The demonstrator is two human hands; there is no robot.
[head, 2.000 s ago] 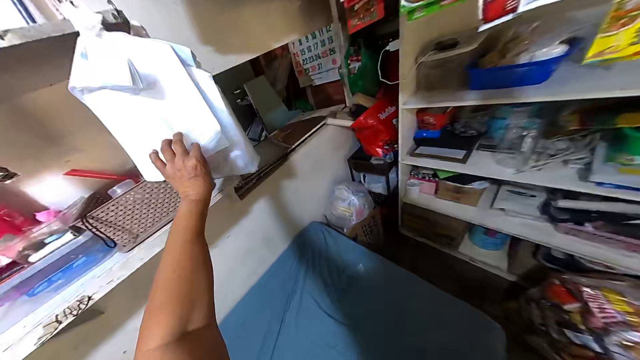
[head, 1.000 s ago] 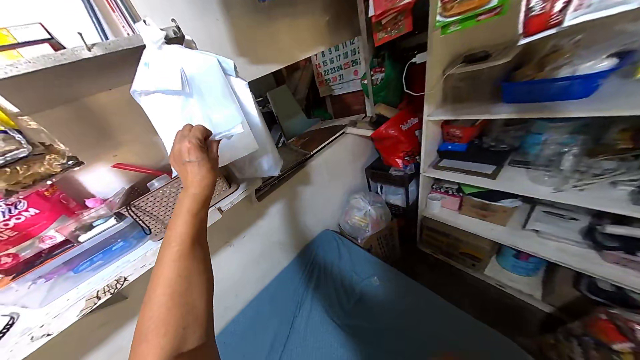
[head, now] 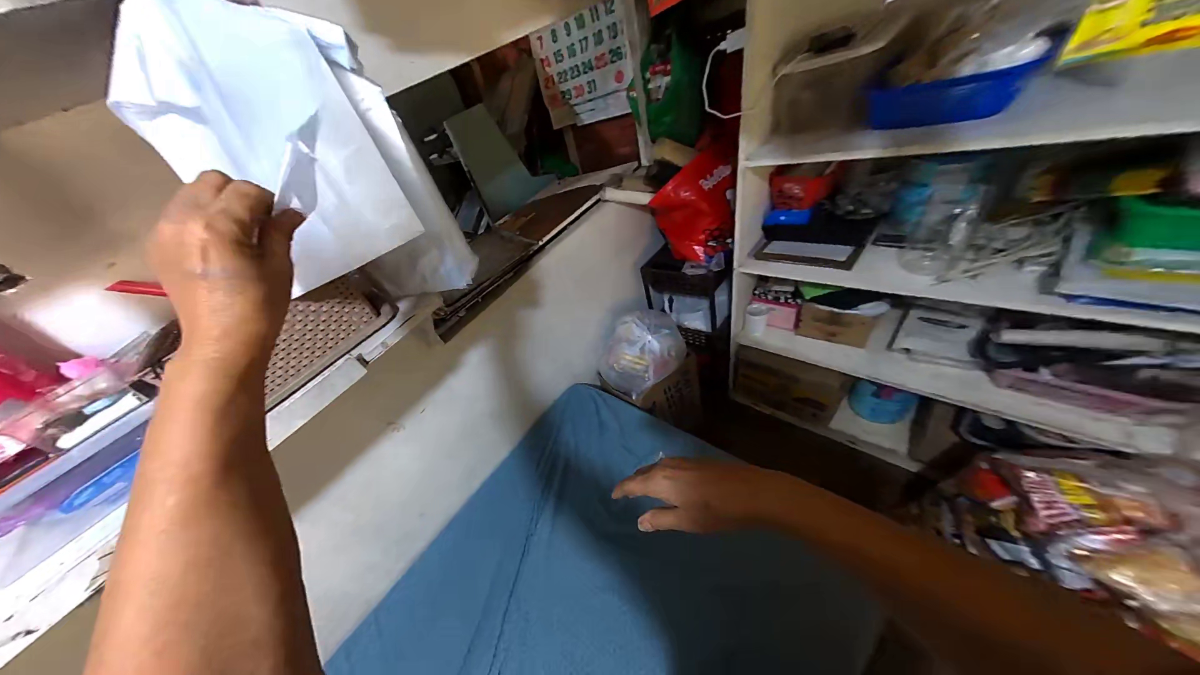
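My left hand (head: 225, 234) pinches the lower part of a white paper bag (head: 272, 122) at the upper left, and creases run from my fingers. Other white bags or sheets hang behind it, a translucent plastic one (head: 431, 248) among them. Whatever holds them up is outside the view. My right hand (head: 694, 494) is over the blue cloth-covered surface (head: 562, 562), palm down, fingers somewhat spread, with nothing in it. Below the white bag a brown woven-pattern plastic basket (head: 319, 337) stands on the wall ledge.
White shelves (head: 937, 366) at the right hold a blue basket (head: 956, 94) and many small goods. A red bag (head: 698, 202) rests on a black rack (head: 689, 291) in the corner. A tied clear plastic bag (head: 644, 352) sits low beside it. Snack packets (head: 1097, 525) lie lower right.
My right hand has come into view over the blue cloth. My left hand, which was at the white bag before, now pulls a crease into it.
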